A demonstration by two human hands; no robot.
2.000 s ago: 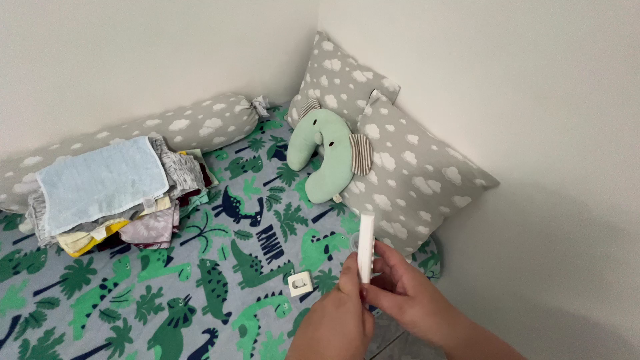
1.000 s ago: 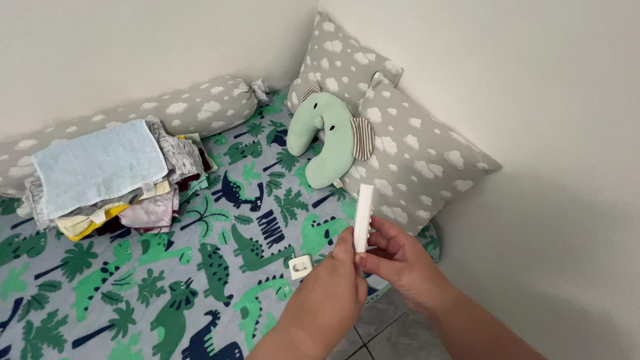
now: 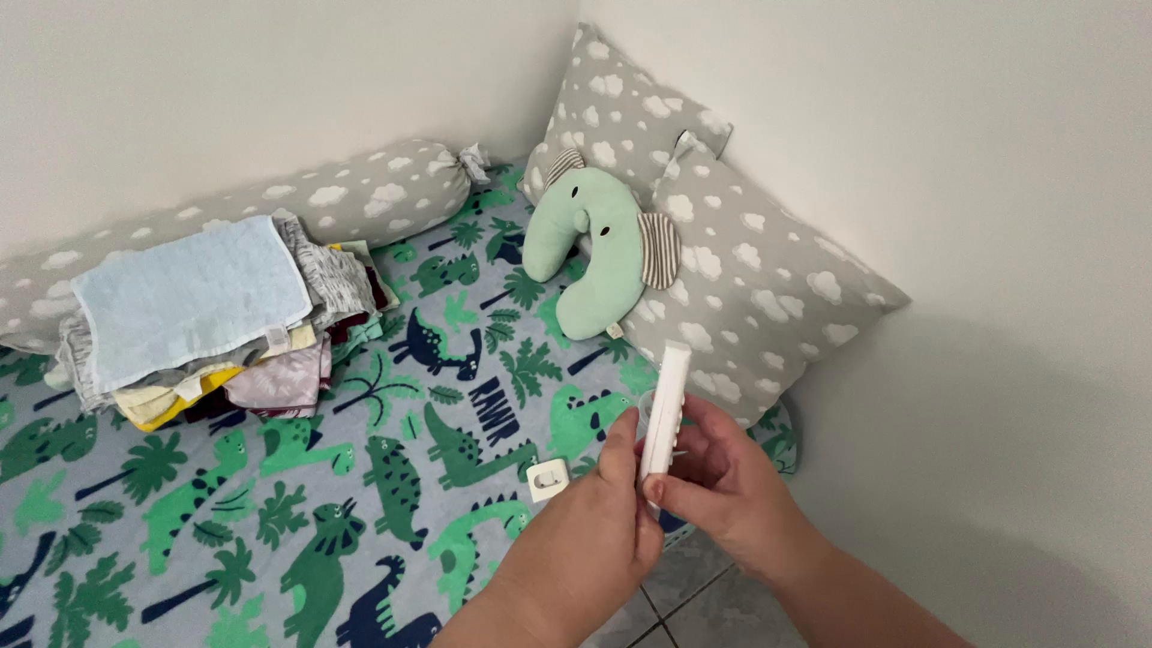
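Observation:
A slim white plastic device (image 3: 666, 409), seen edge-on with small bumps along its right side, stands upright between my hands. My left hand (image 3: 598, 522) grips its left side near the lower end. My right hand (image 3: 733, 481) holds it from the right, thumb at the lower edge and fingers behind; part of a clear round piece shows at its left. What the device is, I cannot tell. Left of my hands, a small square white plastic piece (image 3: 548, 481) with an oval recess lies on the dinosaur-print bedding (image 3: 360, 549).
A stack of folded cloths (image 3: 193, 297) lies at the left, before a grey cloud-print bolster (image 3: 360, 193). A green elephant neck pillow (image 3: 594, 243) leans on two cloud-print pillows (image 3: 765, 279) in the wall corner. Tiled floor (image 3: 670, 607) shows below my hands.
My hands keep hold of the white device throughout. The square white piece stays on the bedding. Nothing has plainly been let go or taken up.

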